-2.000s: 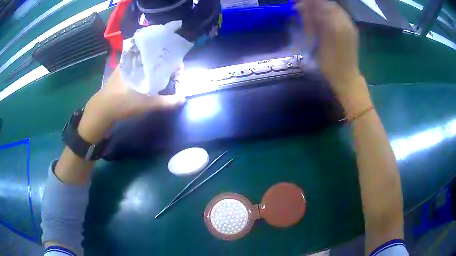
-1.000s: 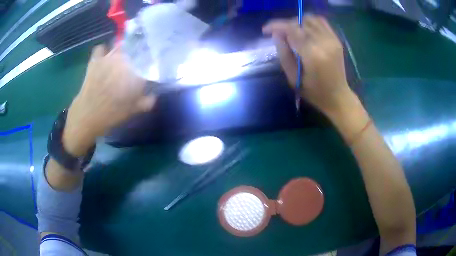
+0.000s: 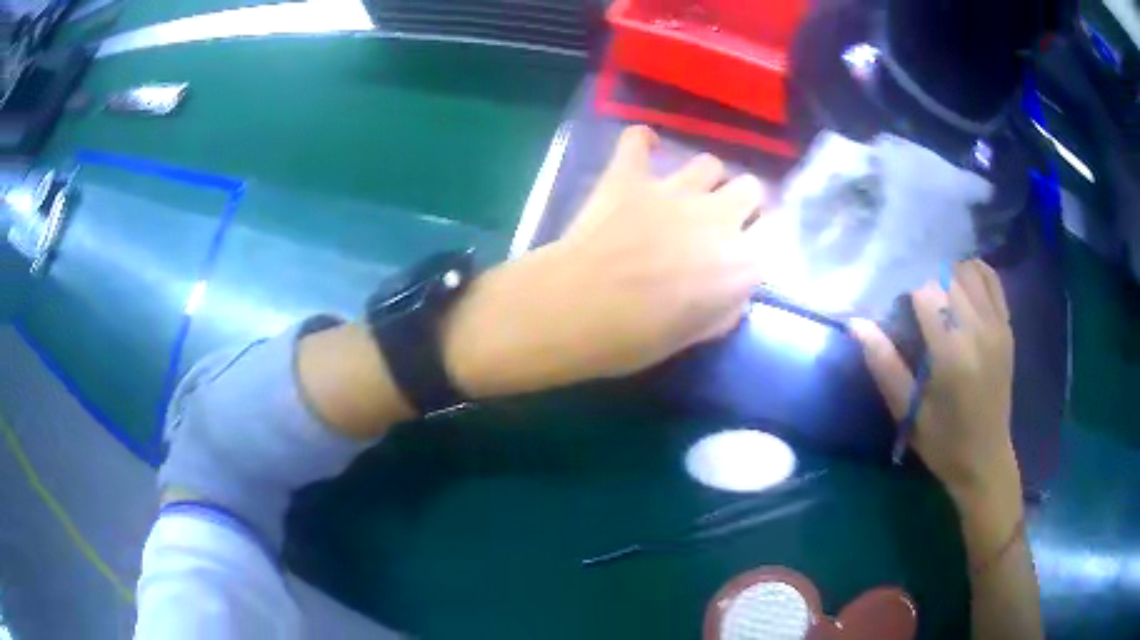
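My left hand [image 3: 663, 263] is over the left part of the black board [image 3: 713, 375], fingers bent; glare and blur hide whether it holds something. My right hand [image 3: 956, 363] is right of it, with a thin blue stick tool [image 3: 916, 400] between its fingers, tip pointing down. A short dark edge [image 3: 800, 308] shows between the hands, perhaps the bar part; the rest is hidden by glare. A crumpled white wipe [image 3: 875, 219] hangs above the hands. A white disc [image 3: 740, 461] and blurred tweezers [image 3: 700, 538] lie on the green mat in front.
The brown round compact [image 3: 765, 613] lies open at the bottom edge, partly cut off. A red bin [image 3: 700, 63] stands behind my left hand, with the black microscope [image 3: 969, 56] right of it. Blue tape [image 3: 206, 300] marks the mat at left.
The view has swung left, so bench things appear farther right. My hands are closer together, below the wipe. The blue tool stays in my right hand; the studded bar is no longer clearly visible.
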